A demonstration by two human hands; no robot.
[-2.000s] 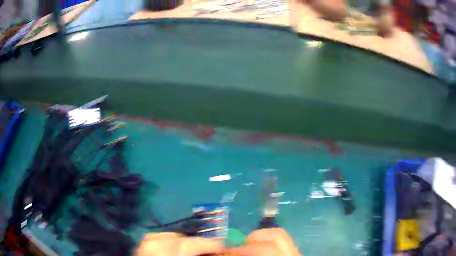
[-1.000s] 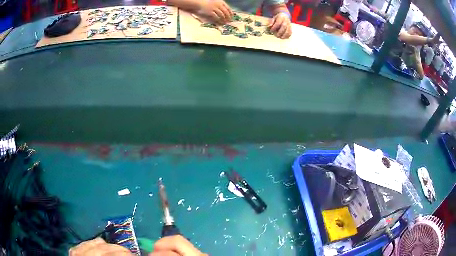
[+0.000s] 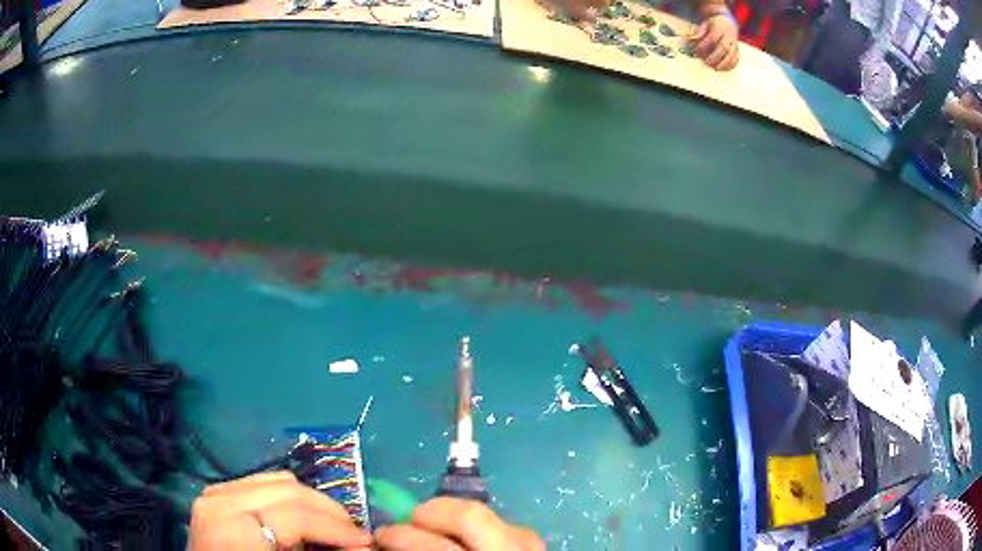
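The circuit board panel (image 3: 342, 465), a blue-and-white strip with a row of coloured wires, lies at the bottom centre. Black cable runs to it from the left. My left hand (image 3: 269, 514), with a ring, covers its lower left part; what its fingertips hold is hidden. My right hand (image 3: 465, 527) is shut on the soldering iron (image 3: 464, 431), whose metal tip points away over the bench, off the panel. The fingertips of both hands meet below the panel. A green round holder (image 3: 393, 499) shows between them. A thin silver strand (image 3: 366, 411) sticks up at the panel's corner.
Black cables (image 3: 118, 404) and a white strip (image 3: 65, 239) lie at left. Side cutters (image 3: 621, 398) and white scraps lie right of the iron. A blue tray (image 3: 739, 431) holds dark items and a yellow square. Beyond the raised green ledge (image 3: 431, 129), a person's hand is over cardboard.
The view has swung left since one second ago, so the bench things appear further right. My hands have come closer together, their fingertips now meeting below the panel. The iron stays in my right hand.
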